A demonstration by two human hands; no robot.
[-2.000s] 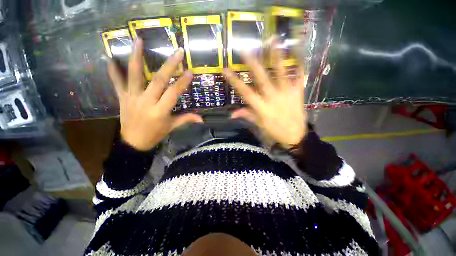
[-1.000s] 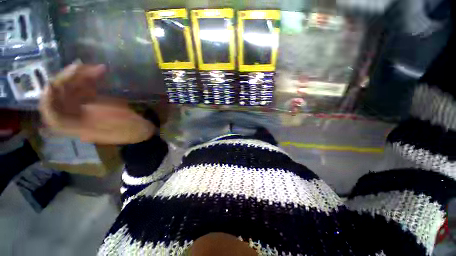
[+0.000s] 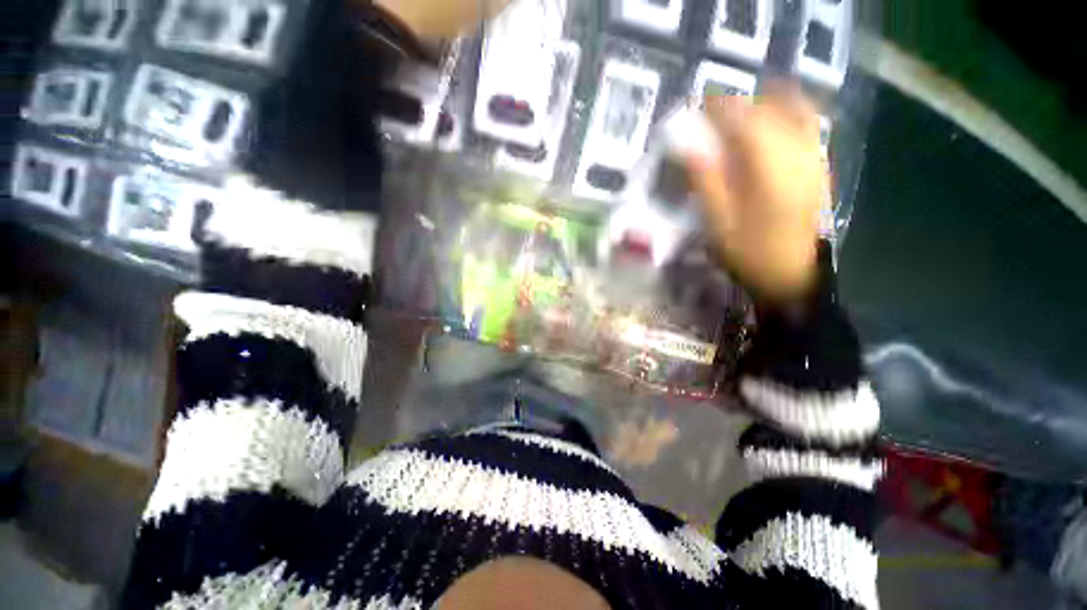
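A clear tray [image 3: 840, 143] with handsets lies in front of me, white backs up with dark ovals, such as one handset [image 3: 620, 119]. My right hand [image 3: 769, 191], blurred, is over the tray's near right part and grips a white-backed handset [image 3: 638, 232] with a dark red oval, tilted above the mat. Another handset [image 3: 521, 72] at the middle left overlaps one beneath it. My left hand [image 3: 441, 14] is at the top edge, mostly cut off; what it holds is hidden. The clear-covered mat [image 3: 536, 280] with a green-yellow patch lies nearest my body.
A filled side tray [image 3: 89, 244] with white backs stands at left, partly behind my left sleeve. A white label [image 3: 674, 343] lies on the mat. The dark green bench [image 3: 954, 238] extends right, with a pale strip. Red plastic items [image 3: 942, 495] are below at right.
The yellow-framed handsets laid face up are no longer in view. A tray of white-backed handsets now shows in front. My left hand has moved up and forward; my right hand has a handset.
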